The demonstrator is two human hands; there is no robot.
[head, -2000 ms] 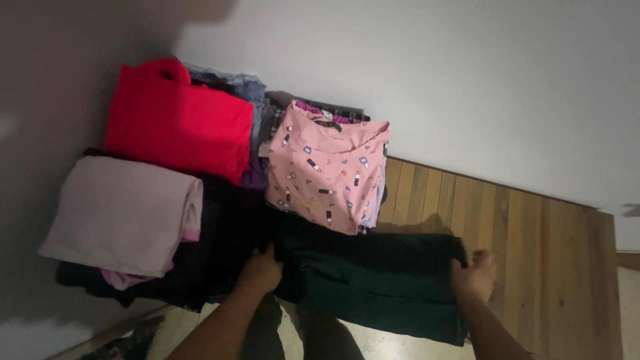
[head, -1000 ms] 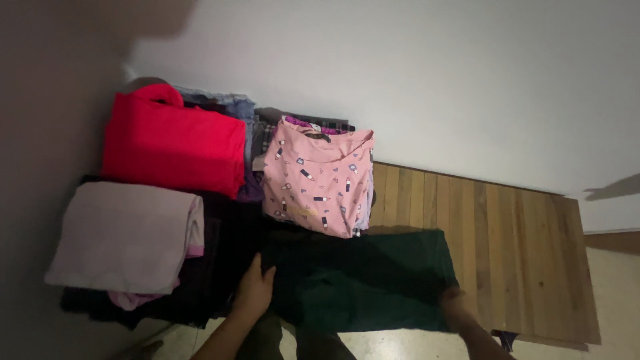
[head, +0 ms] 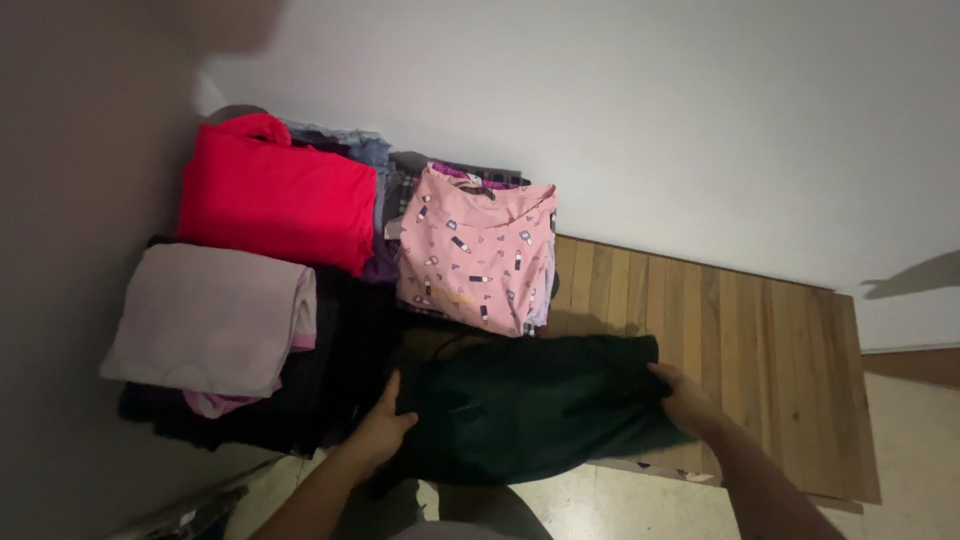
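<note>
A dark green folded garment [head: 525, 412] stretches between my hands over the front edge of the wooden slatted bench. Its left end is gripped by my left hand [head: 386, 427], thumb on top. At the right end, my right hand [head: 682, 397] grips the upper corner, with some fingers hidden behind the cloth. Just beyond the garment lies a pink printed top [head: 480, 255] on a stack of folded clothes. Left of that stack is a bright red garment [head: 277, 199] on another pile. A pale pinkish-grey folded garment [head: 210, 319] rests on dark clothes nearer to me.
The wooden slatted bench [head: 780, 375] runs to the right along a white wall [head: 675, 127]. Light blue denim [head: 367, 146] shows behind the red garment. Pale floor [head: 615, 502] lies below the bench, and my legs are at the bottom.
The green garment, spread flat and wide between my hands one second ago, now sags and bunches along its lower side. My hands still hold its two ends.
</note>
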